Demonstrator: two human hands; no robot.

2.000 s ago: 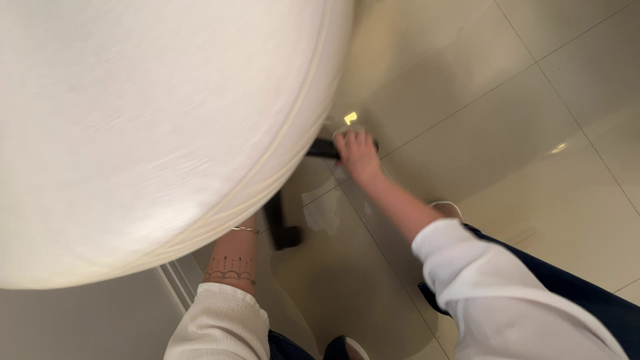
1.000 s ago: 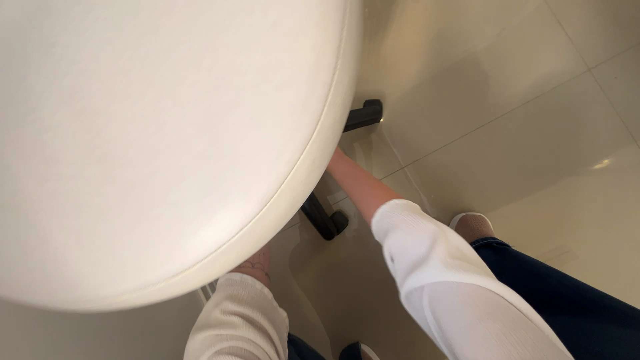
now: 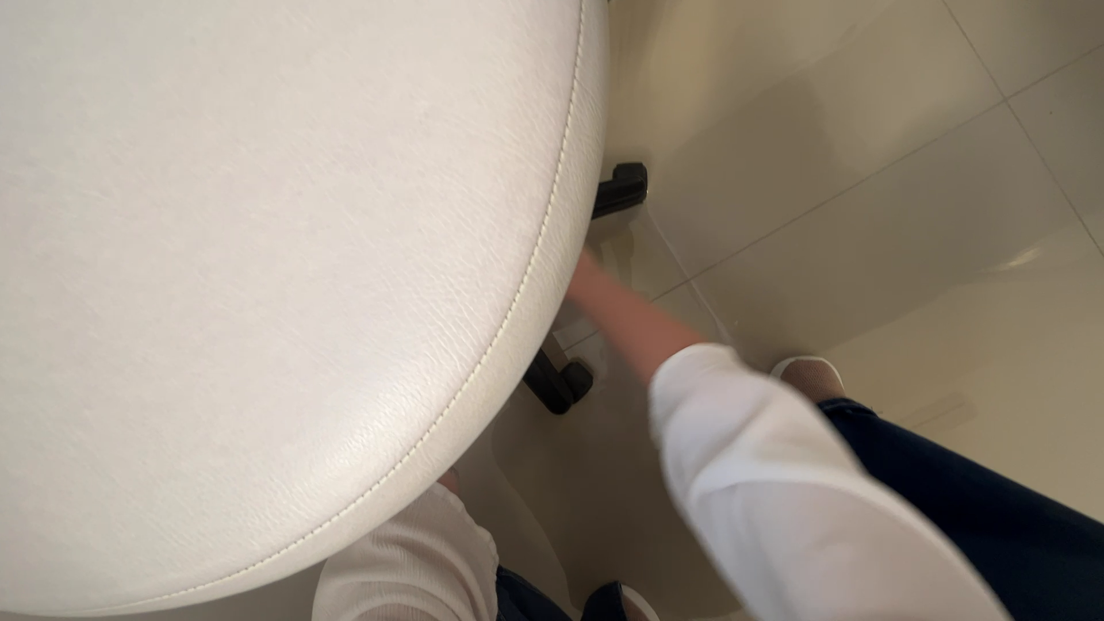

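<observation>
A cream leather-like chair seat or back (image 3: 302,285) with a stitched edge fills the left of the head view. My right forearm, in a white sleeve, reaches in under its right edge, and the right hand is hidden beneath it. My left arm, also in a white sleeve, goes under the lower edge, with only a sliver of skin showing; that hand is hidden too. Black legs of the chair's base stick out past the edge, one ending in a caster (image 3: 576,378) below my right forearm, another end (image 3: 631,183) above it. What either hand touches cannot be seen.
Glossy beige floor tiles (image 3: 862,276) lie around the base, with a clear sheet's edge seemingly crossing them. My shod feet stand on the floor, one shoe (image 3: 811,375) at the right and one (image 3: 634,602) at the bottom. My dark jeans show beside them.
My right hand, earlier at the end of a black base leg, has moved in under the cream cushion. My left forearm is now more covered by the cushion.
</observation>
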